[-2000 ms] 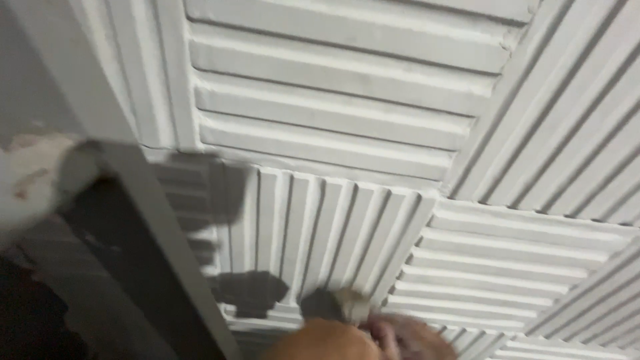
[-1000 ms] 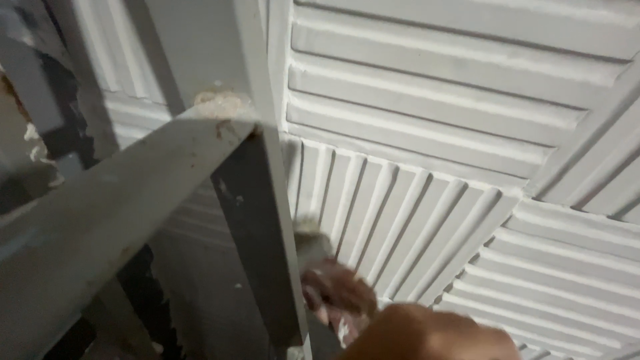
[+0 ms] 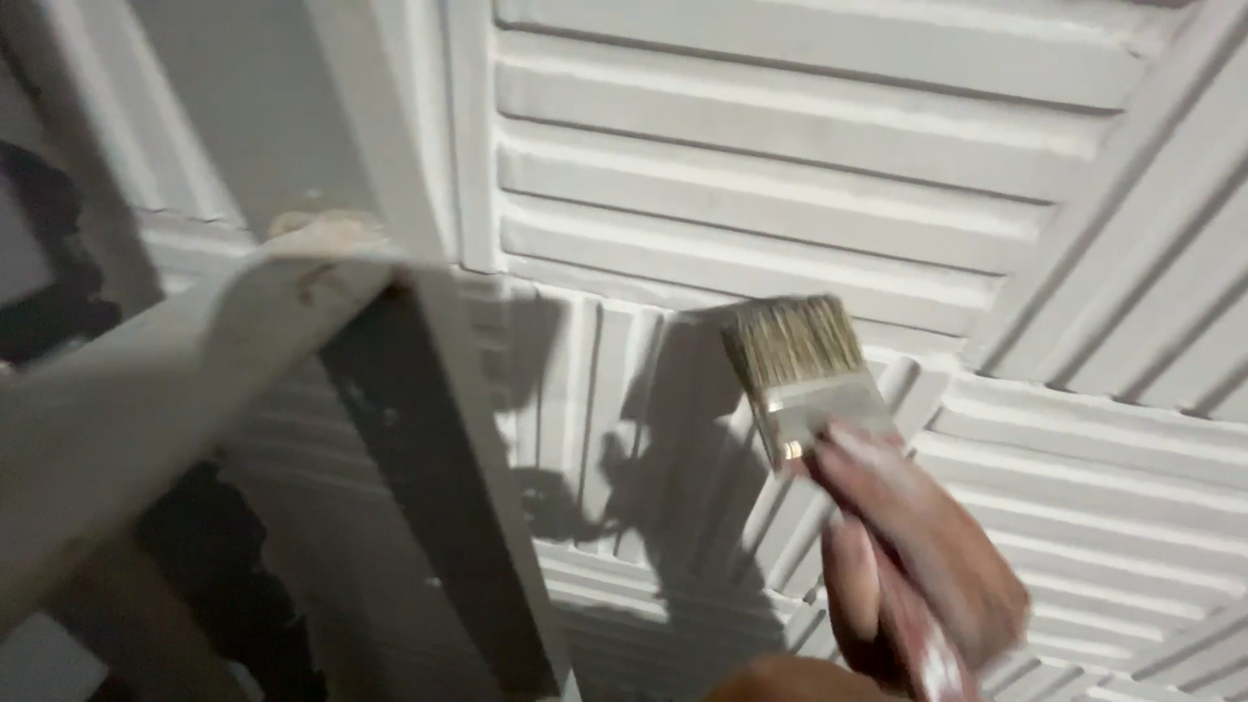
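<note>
My right hand (image 3: 926, 546) grips a flat paintbrush (image 3: 824, 400) by its reddish, paint-marked handle, with a finger up against the metal ferrule. The brush's pale, stained bristles point up and lie over the joint between white ridged panels (image 3: 751, 166); whether they touch the surface, I cannot tell. Dark shadows fall on the panels left of the brush. A blurred, rounded patch of skin shows at the bottom edge, left of the handle; which part of hand or arm it belongs to is unclear. My left hand cannot be made out.
A grey beam (image 3: 448, 390) runs down the left side, close to the camera. A round, paint-marked bar (image 3: 175, 331) meets it from the lower left. Behind them are dark, ragged-edged patches (image 3: 210, 556). More ridged panels continue to the right.
The brush and my right hand, low and blurred before, now show plainly, with the brush away from the beam it was beside one second ago. The view has also shifted.
</note>
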